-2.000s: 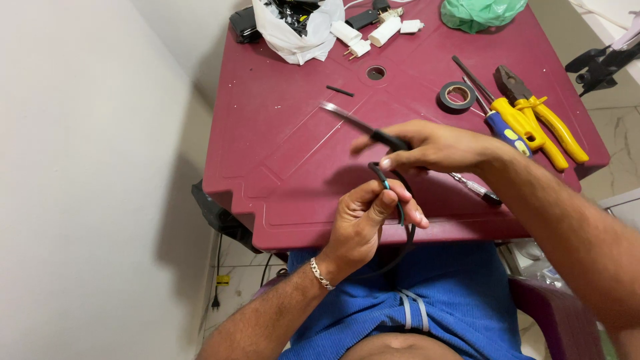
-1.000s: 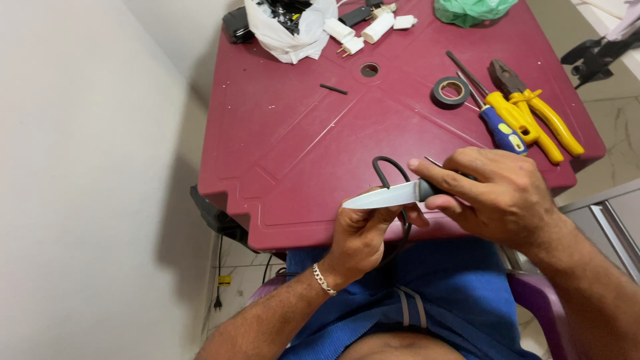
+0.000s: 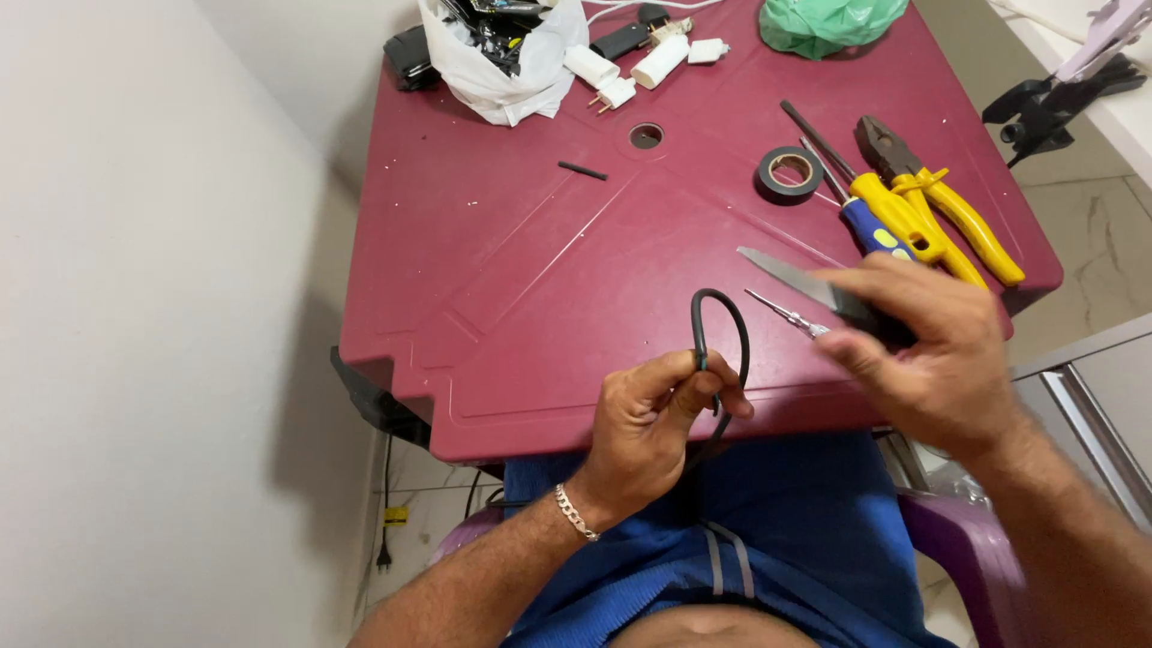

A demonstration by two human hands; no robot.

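Between the thumb and fingers of my left hand point(image 3: 661, 423) is a black cable point(image 3: 741, 337), bent into a loop above the fingertips, with a bit of green showing where its jacket is opened. My right hand point(image 3: 927, 351) grips the dark handle of a knife point(image 3: 792, 276); its blade points up and left, apart from the cable. Beneath the knife a small screwdriver with a metal shaft point(image 3: 783, 310) lies on the table, its rear part hidden by the right hand. The cable's lower part runs down past the table edge over my lap.
On the red plastic table point(image 3: 504, 270) lie black electrical tape point(image 3: 789, 175), yellow-handled pliers point(image 3: 972, 229), a yellow screwdriver point(image 3: 886, 211), a blue screwdriver point(image 3: 873, 229) and a short black piece point(image 3: 583, 170). White chargers point(image 3: 661, 61), a white bag point(image 3: 513, 76) and a green bag point(image 3: 828, 22) stand farther back.
The knife blade, over the left hand's fingers and by the cable one second ago, has moved up and right, off the cable. My left hand still holds the looped cable.
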